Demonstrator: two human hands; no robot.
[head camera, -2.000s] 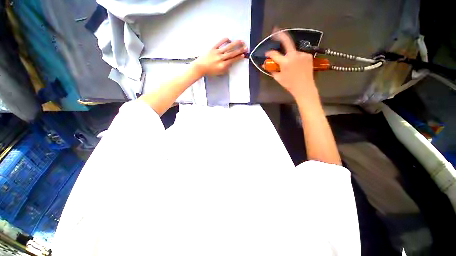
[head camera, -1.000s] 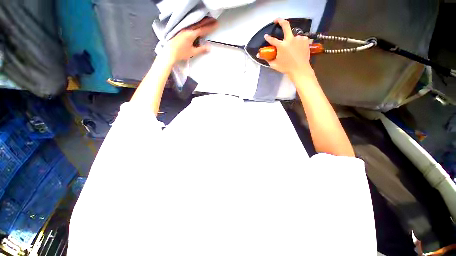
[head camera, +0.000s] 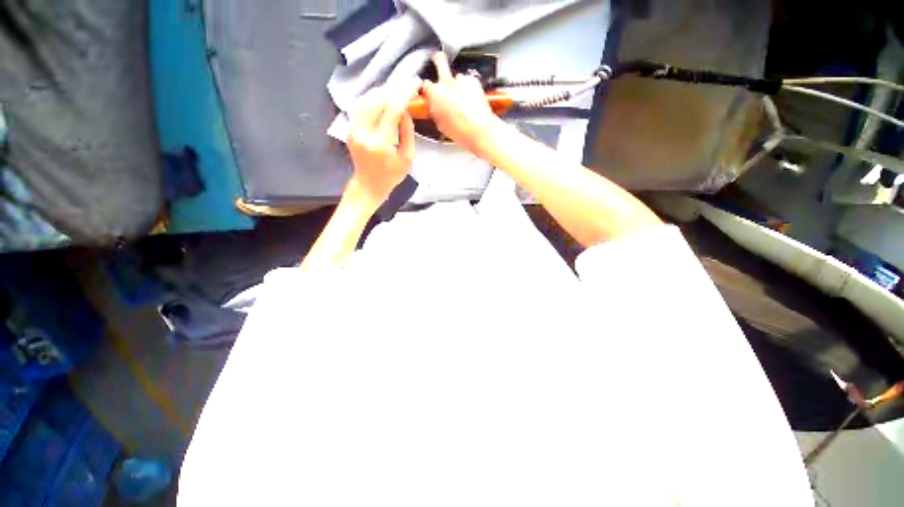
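Observation:
A pale grey-white garment piece (head camera: 555, 59) with a dark navy band on its right side lies on the grey pressing table (head camera: 268, 119). Its left part is bunched in folds. My right hand (head camera: 461, 107) is on the orange handle (head camera: 501, 103) of the steam iron (head camera: 476, 69), which rests on the cloth. The soleplate is mostly hidden by my hands and folds. My left hand (head camera: 382, 144) is at the bunched cloth just left of the iron; its fingertips are blurred, and it seems to hold the folds.
Paired coiled lines (head camera: 555, 91) run right from the iron into a black line. A grey padded roll (head camera: 79, 119) lies at far left beside the teal table edge (head camera: 183, 99). Blue crates (head camera: 40, 426) are on the floor at lower left. A pale pipe (head camera: 793, 257) runs at right.
The iron and my right hand have moved left along the cloth, close to my left hand. The view has shifted, with more of the grey roll showing at left.

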